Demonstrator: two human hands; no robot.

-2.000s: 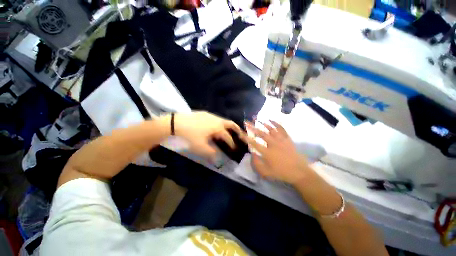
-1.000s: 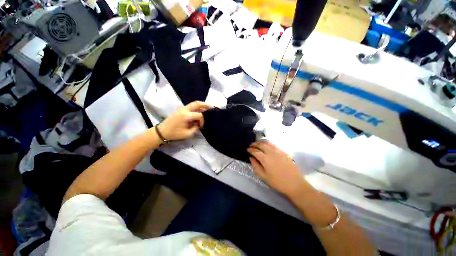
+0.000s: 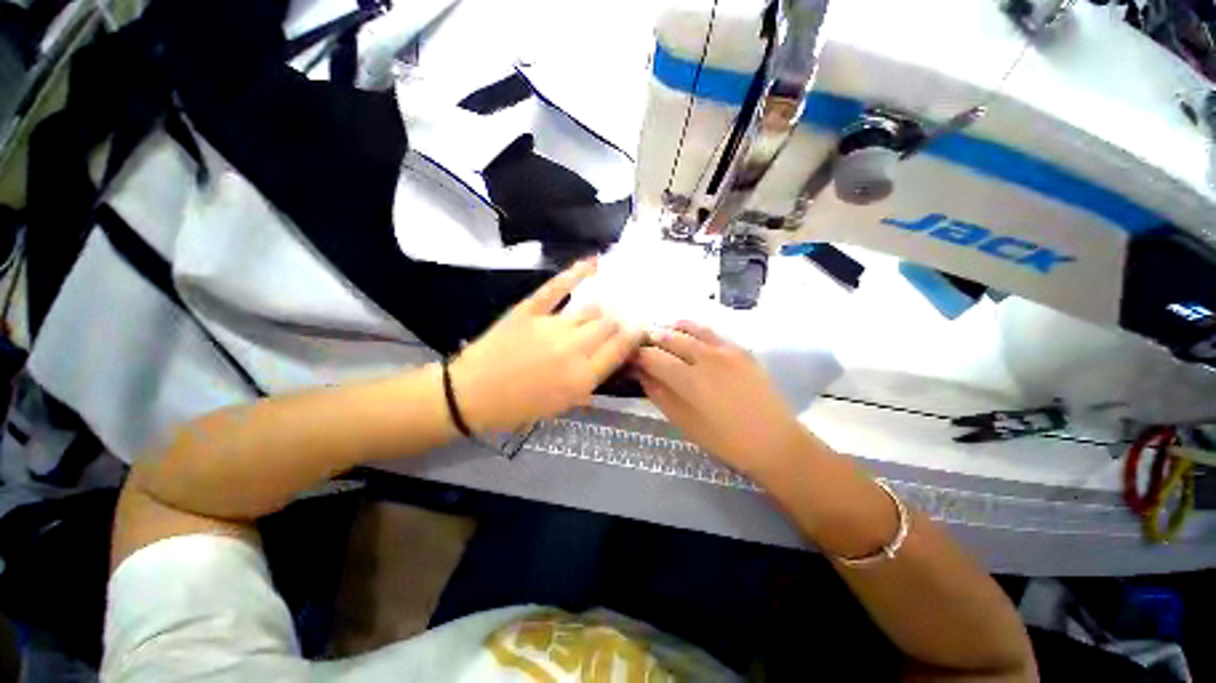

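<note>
My left hand (image 3: 540,358) and my right hand (image 3: 710,398) meet at the fingertips, just in front of the needle area. They pinch the edge of a black fabric panel (image 3: 467,296); a dark bit shows between and below the fingers. The exact fold under the fingertips is hidden. The panel runs left from my hands over pale grey fabric (image 3: 247,274). The presser foot and needle (image 3: 694,227) are above and beyond my fingers, with glare on the white surface there. A dark grey cylinder (image 3: 743,271) is just right of the needle.
The white sewing machine (image 3: 934,174) spans the upper right. Thread snips (image 3: 1010,423) and red and yellow scissors (image 3: 1158,487) lie at the right. A small black piece (image 3: 536,194) lies beyond my left hand. A ruler scale (image 3: 627,448) runs along the grey front edge.
The view has moved closer to the machine. My hands have come together from either side of the black piece, which was spread between them one second ago.
</note>
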